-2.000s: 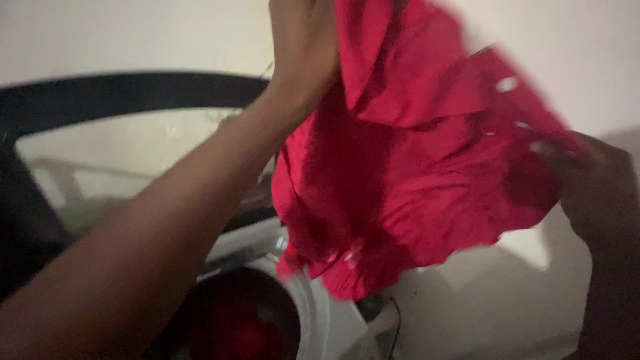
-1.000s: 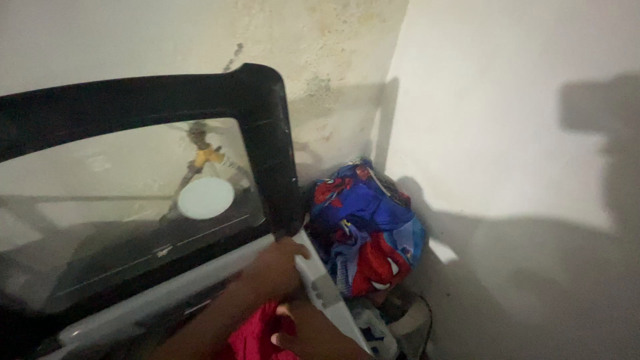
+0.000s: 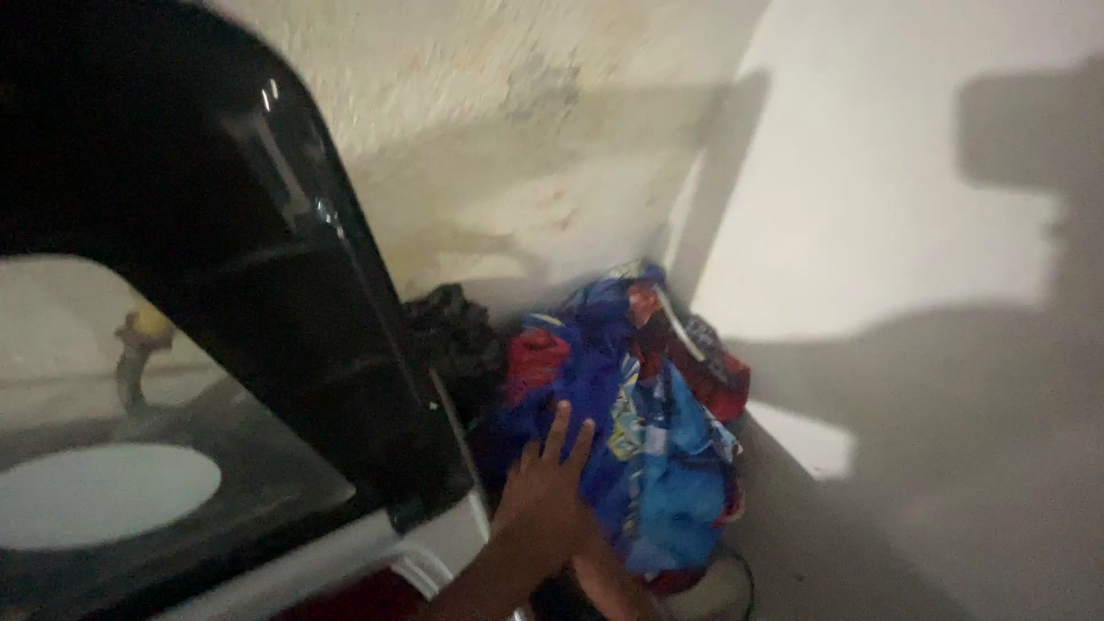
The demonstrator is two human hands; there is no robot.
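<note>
A heap of blue, red and light blue printed clothes (image 3: 664, 483) lies beside the open washing machine (image 3: 470, 517). My left hand (image 3: 543, 492) is over the heap's near left side, fingers spread and nothing seen in its grasp; whether it touches the fabric is unclear. Just below and to its right is my right hand (image 3: 604, 561), blurred and partly hidden by the left, so its fingers do not show clearly. Dark red fabric (image 3: 371, 595) is visible in the machine's opening at the bottom edge.
The machine's raised black-framed lid (image 3: 345, 345) with its clear window fills the left side. Behind it is a stained wall (image 3: 483, 129), meeting a pale wall (image 3: 828, 216) at the corner. Black fabric (image 3: 457, 336) lies between lid and heap. A thin cable (image 3: 749, 578) curves at lower right.
Two seconds ago both hands held up a red cloth; a second ago they were low at the machine's rim with it. Now my left hand is over the clothes heap. The view has moved closer.
</note>
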